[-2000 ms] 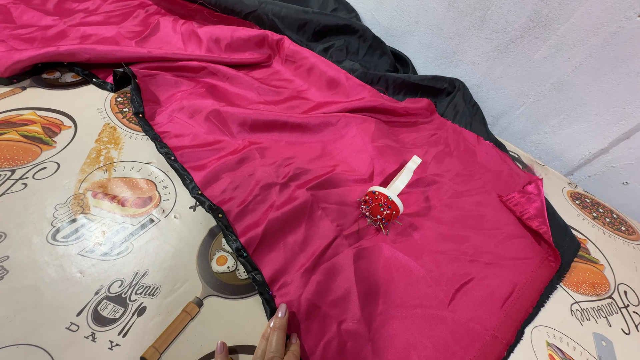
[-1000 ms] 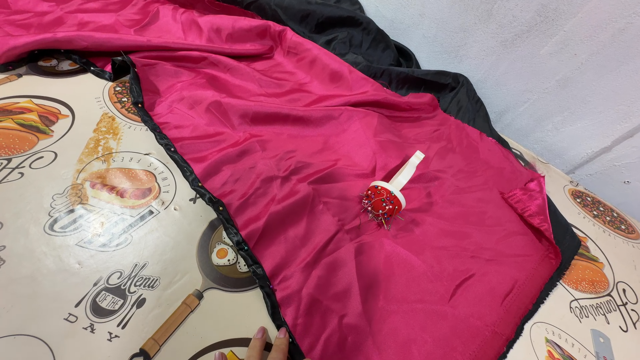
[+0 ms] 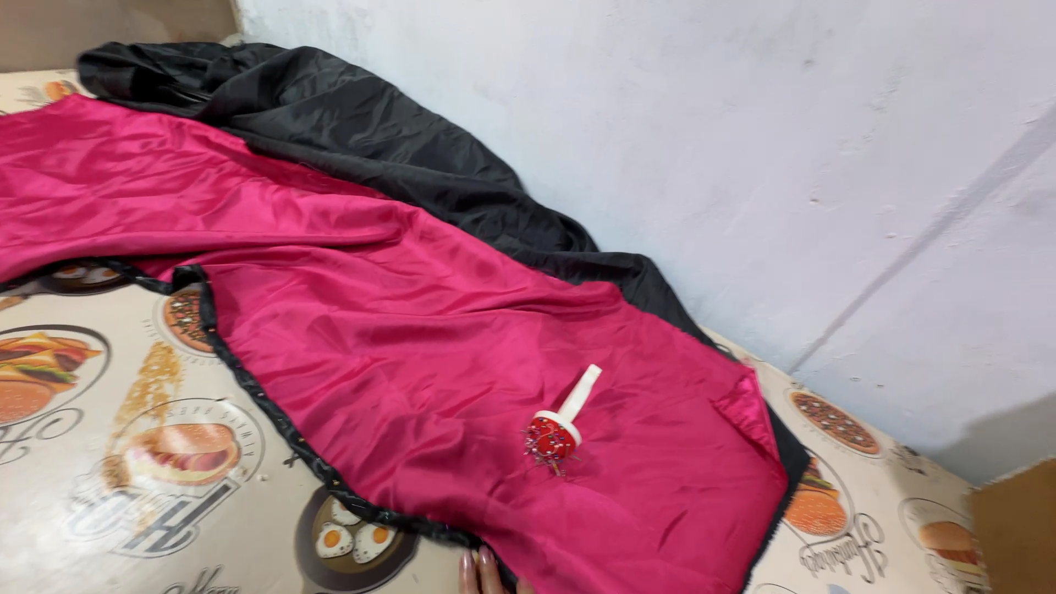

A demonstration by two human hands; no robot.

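Observation:
Bright pink satin fabric (image 3: 396, 355) lies spread out with wrinkles, bordered on its near left side by a black folded edge (image 3: 280, 421) with pins along it. Black fabric (image 3: 346, 124) is bunched along its far side. On the pink satin rests a red pincushion (image 3: 551, 439) with a white base and strap, full of pins. At the bottom edge of the view, fingertips of one hand (image 3: 487, 573) touch the black edge; the rest of it is out of frame, and which hand it is cannot be told for certain, though it appears to be my left hand. My other hand is not seen.
A tablecloth (image 3: 49, 511) printed with food pictures covers the table under the fabric. A pale wall (image 3: 742, 165) stands right behind the table. At the lower right is a brown object (image 3: 1019, 520), only partly seen.
The view has tilted up, showing more wall and black fabric. The fingertips remain at the black edge, whose lower part now bends more to the right. The pincushion still lies on the pink satin.

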